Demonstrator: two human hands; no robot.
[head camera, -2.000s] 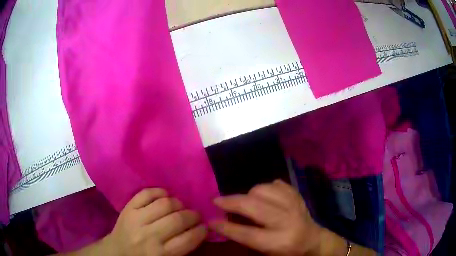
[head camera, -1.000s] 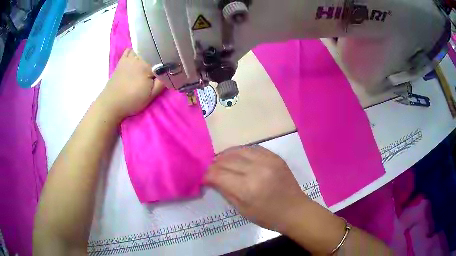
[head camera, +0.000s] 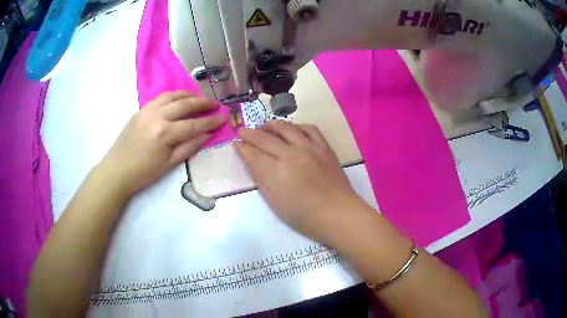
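A large bright pink cut panel (head camera: 163, 71) runs from the back left down to the presser foot (head camera: 234, 117) of the white sewing machine (head camera: 373, 28). Its near edge lies just in front of the foot. My left hand (head camera: 168, 138) lies flat on the panel, left of the foot, fingertips near it. My right hand (head camera: 289, 164) is right of and in front of the foot, its fingertips at the panel's near corner; whether they pinch the cloth is hard to tell. A narrower pink panel (head camera: 398, 143) lies under the machine arm at right.
A pink stack (head camera: 18, 180) lies at the far left. A blue plastic case (head camera: 55, 37) is at the back left. A small metal tool (head camera: 515, 131) lies by the machine base. A printed ruler (head camera: 211, 279) runs along the front edge. A crumpled pink heap (head camera: 497, 273) is below the table at right.
The panel's near end has moved back to the foot, uncovering the slide plate. My left hand has come down beside the foot. My right hand has moved back and up to the foot.
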